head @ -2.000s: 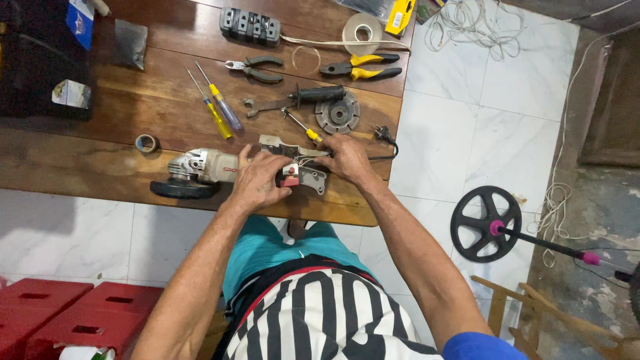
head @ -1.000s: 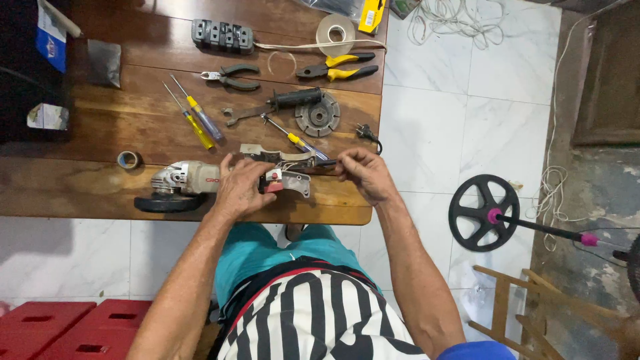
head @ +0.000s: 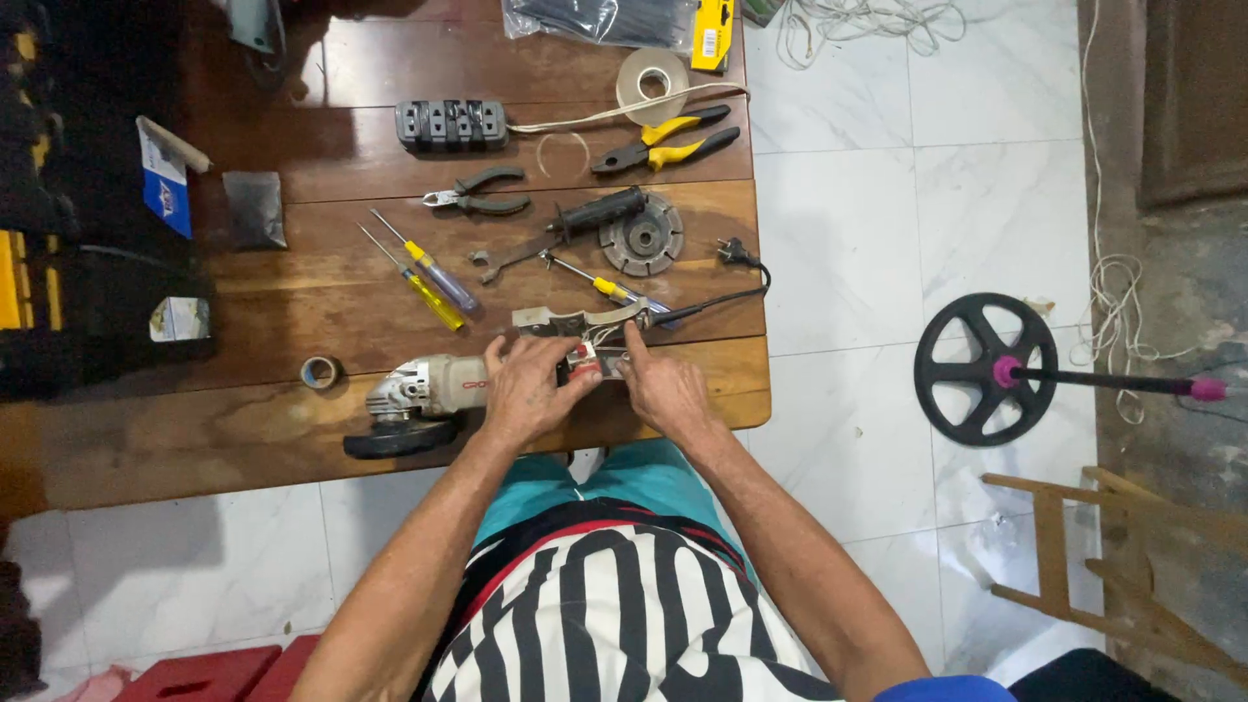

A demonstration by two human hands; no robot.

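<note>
An angle grinder [head: 444,385] lies along the table's near edge, its rear handle opened so that wires and a red part [head: 585,366] show. My left hand [head: 531,385] is closed around the rear of the grinder's body, thumb by the red part. With the index finger stretched out, my right hand [head: 673,390] touches the open handle end near the power cord [head: 697,307]; whether it pinches anything is hidden. A detached handle shell half [head: 556,320] lies just beyond the fingers. Past it is a yellow-and-clear screwdriver [head: 609,288].
Beyond lie two screwdrivers [head: 429,278], diagonal cutters [head: 478,192], combination pliers [head: 668,143], a side handle [head: 600,210], a segmented disc [head: 643,234], a tape roll [head: 651,86] and a power strip [head: 451,125]. A small tape roll [head: 320,371] sits left; a black toolbox [head: 97,195] stands far left.
My right hand has moved from the cord beside the handle back in to the open handle end. The left hand stays on the grinder.
</note>
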